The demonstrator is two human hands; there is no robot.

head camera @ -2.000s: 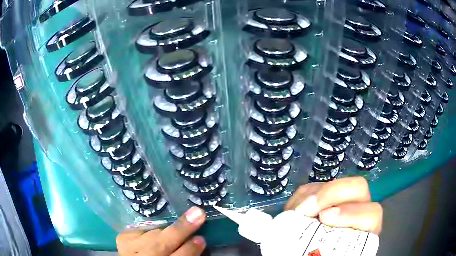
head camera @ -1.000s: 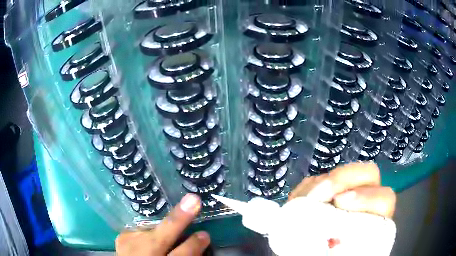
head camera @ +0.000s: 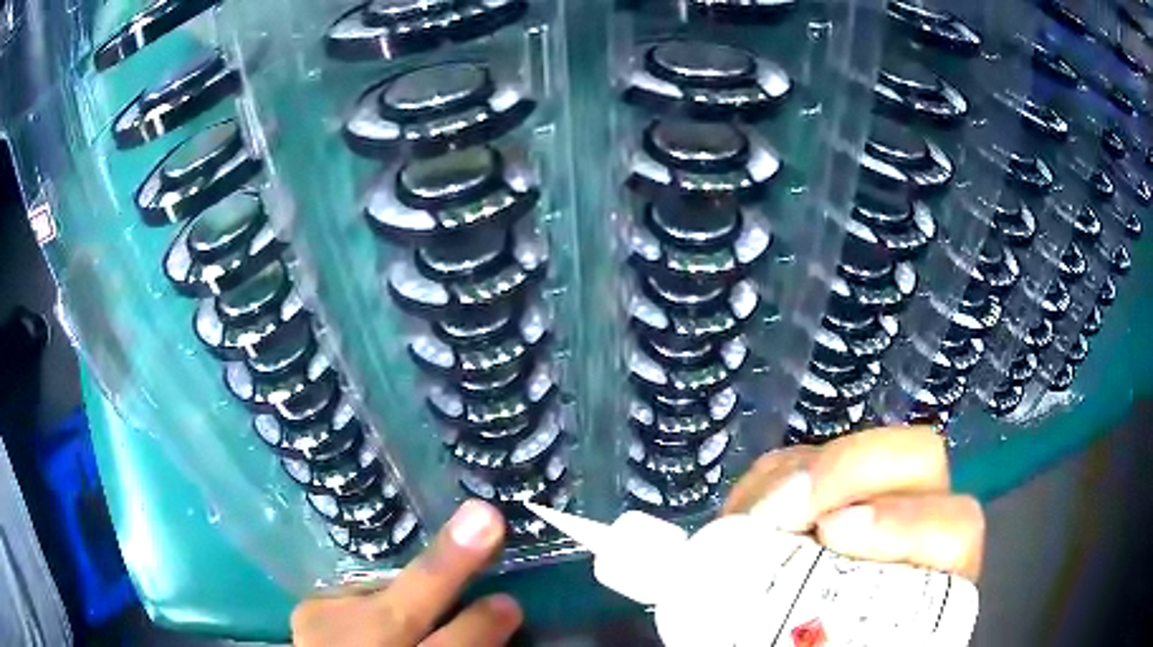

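Observation:
My right hand (head camera: pixel 872 493) grips a white nozzle bottle (head camera: pixel 809 594) with a printed label and a red mark, held on its side. Its long pointed tip points left and lies at the lower end of the second column of round black-and-silver parts (head camera: pixel 512 474). I cannot tell whether the tip touches a part. The parts stand in columns in clear trays (head camera: pixel 588 316). My left hand (head camera: pixel 424 581) is at the near tray edge with its index fingertip beside the lowest part of that column, just left of the nozzle tip. It holds nothing; its lower part is cut off.
The trays lie on a green mat (head camera: pixel 152 531) whose rounded corner shows at the lower left. A small label (head camera: pixel 42 225) sits at the left tray edge. A blue object (head camera: pixel 82 506) is below the bench at the left. Dark floor shows at the lower right.
The bottle has shifted slightly left and turned so its label shows again. The nozzle tip stays near the column's lower end. My left hand has barely moved.

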